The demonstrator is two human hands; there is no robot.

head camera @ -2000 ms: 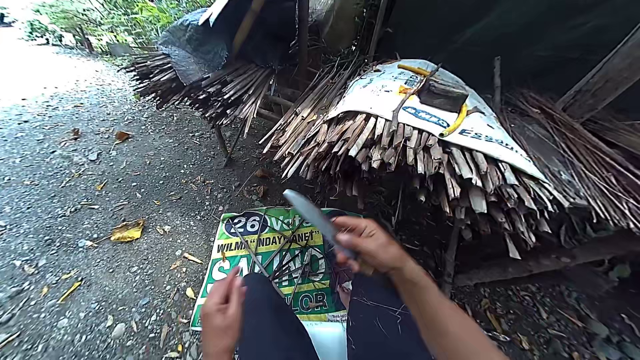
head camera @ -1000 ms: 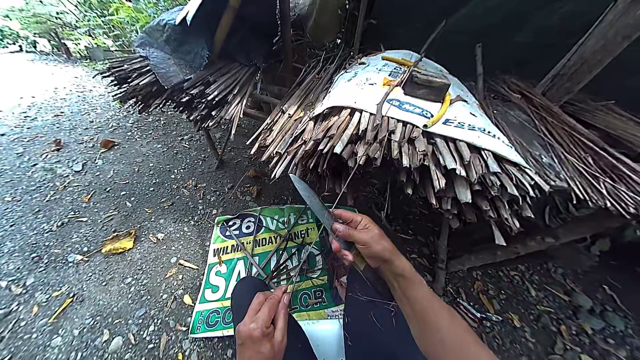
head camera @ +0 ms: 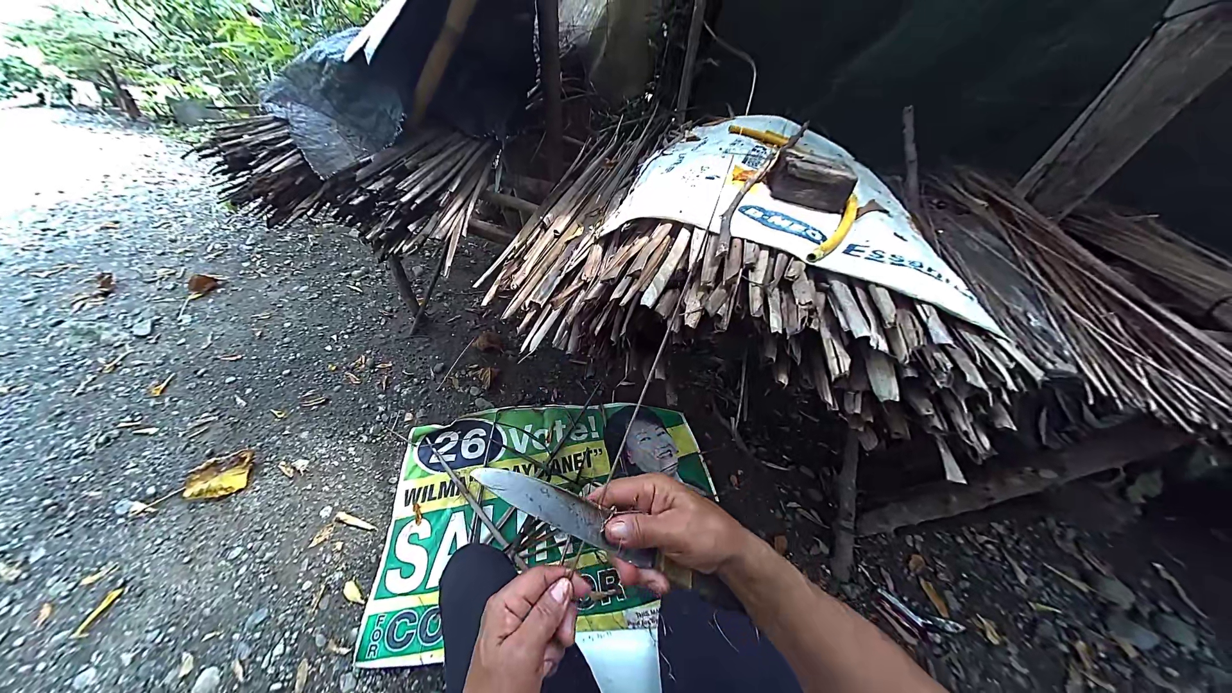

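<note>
My right hand [head camera: 674,529] grips a knife near its handle end. The knife's broad metal blade [head camera: 549,505] points up and to the left above my lap. Just below the blade, my left hand [head camera: 534,616] pinches a thin stick or plant rib, whose exact kind I cannot tell. Thin dark sticks [head camera: 472,496] reach up and left from near my left fingers. Beneath both hands, a green and yellow printed tarpaulin [head camera: 414,568] lies on the ground, with more thin sticks on it, partly hidden by the knife and my knees.
A large stack of split sticks [head camera: 693,279] stands ahead on a wooden frame, covered by a white printed sack [head camera: 664,188] with a wood block [head camera: 813,183] on top. Another stick pile [head camera: 423,192] is at the left. Gravel ground [head camera: 241,366] holds a yellow leaf [head camera: 219,474].
My left hand has moved right and up, close to the knife. The blade has tipped from steeply upright to a flatter angle pointing left.
</note>
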